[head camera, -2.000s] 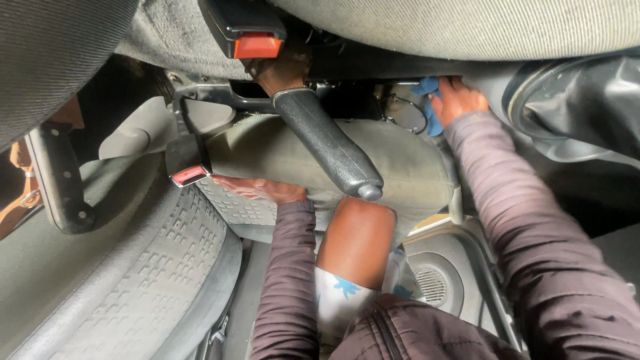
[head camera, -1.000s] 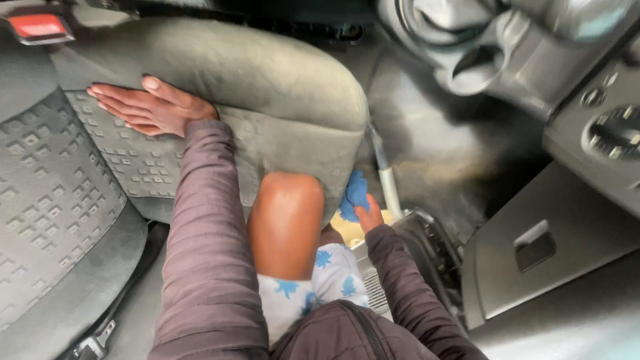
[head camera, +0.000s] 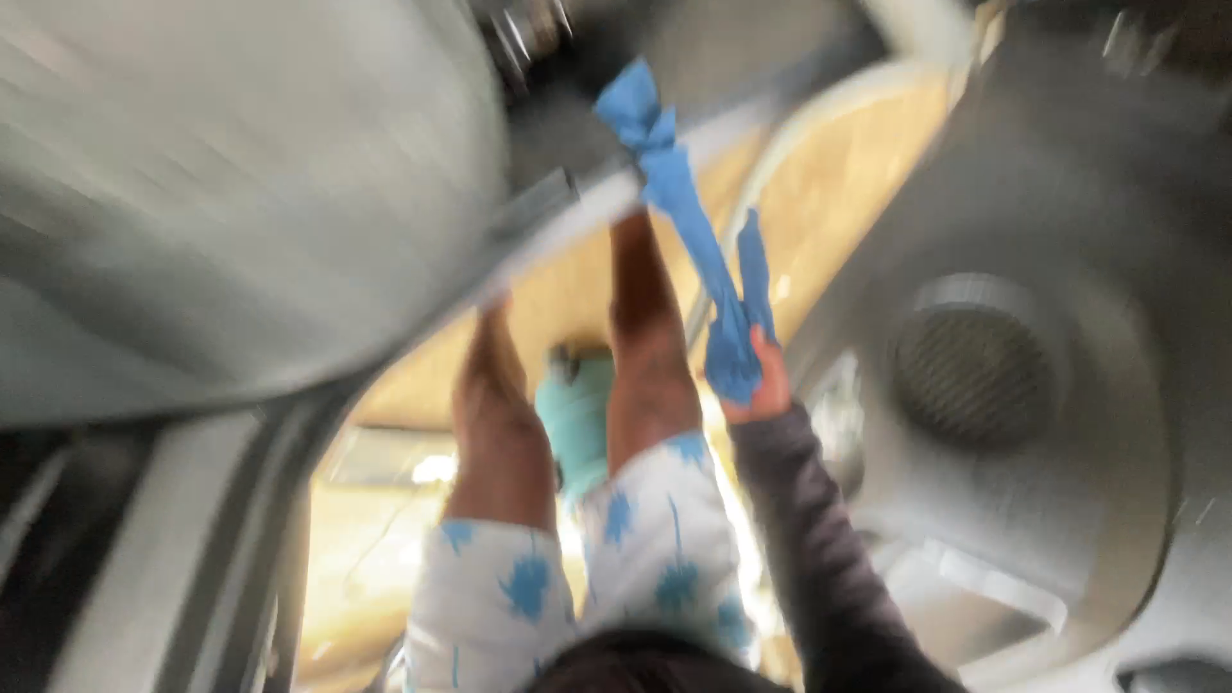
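Note:
My right hand (head camera: 763, 378), at the right of my legs, is closed around a blue cloth (head camera: 685, 197). One long end of the cloth stretches up and to the left over the door sill, and a shorter end stands up beside it. My left hand is out of the frame. The picture is blurred by motion, so the cloth's far tip and my fingers show only roughly.
A grey car seat (head camera: 241, 192) fills the upper left. The open car door with its round speaker grille (head camera: 977, 361) stands at the right. Below, between my legs, a turquoise object (head camera: 577, 414) sits on the tan ground.
The view has swung from the car's inside to the door opening. My left hand, earlier on the seat, has left view. The blue cloth, bunched up earlier, now hangs out long from my right hand.

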